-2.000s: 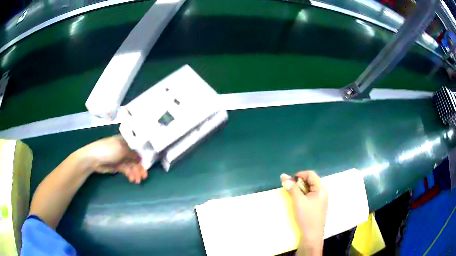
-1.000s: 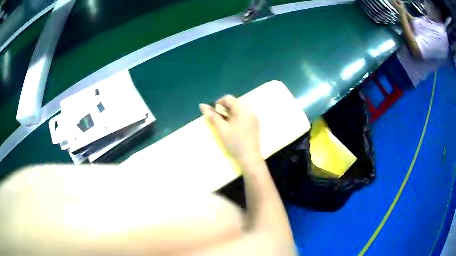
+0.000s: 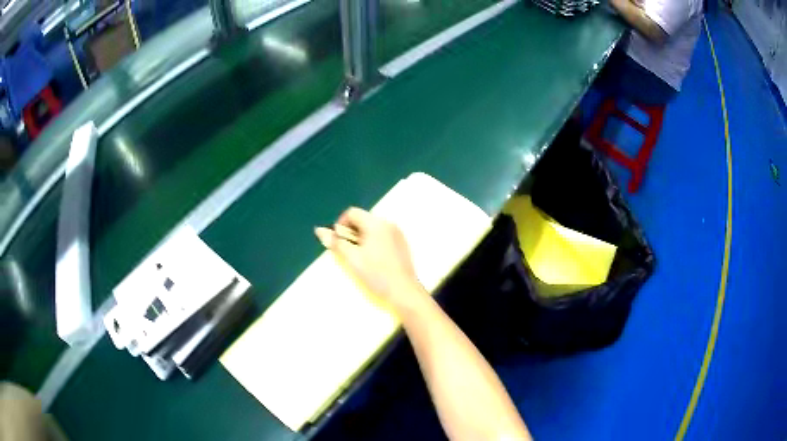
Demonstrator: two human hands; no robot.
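My right hand (image 3: 373,258) is over the long white label sheet stack (image 3: 319,344), its fingers closed on a short tan pick (image 3: 346,232). A strip of yellow backing shows beside the hand. A stack of flat white hang-tab packages (image 3: 185,276) with small dark printed pictures lies left of the sheets, tabs toward the lower left. No sticker can be made out at my fingertips. I cannot see my left hand. A blurred beige shape (image 3: 19,415) is cut off at the bottom left corner; I cannot tell what it is.
A long white bar (image 3: 76,232) lies across the green belt at left. A metal rail and post (image 3: 355,43) stand beyond the worktop. Below its right edge is a black-bagged bin (image 3: 569,323) with yellow waste liner (image 3: 569,254). A red stool (image 3: 634,142) and another person (image 3: 660,43) are top right.
The view has turned toward the right, showing the bin and floor. My left hand has left the packages and gone out of view. My right hand stays over the sheets with the pick.
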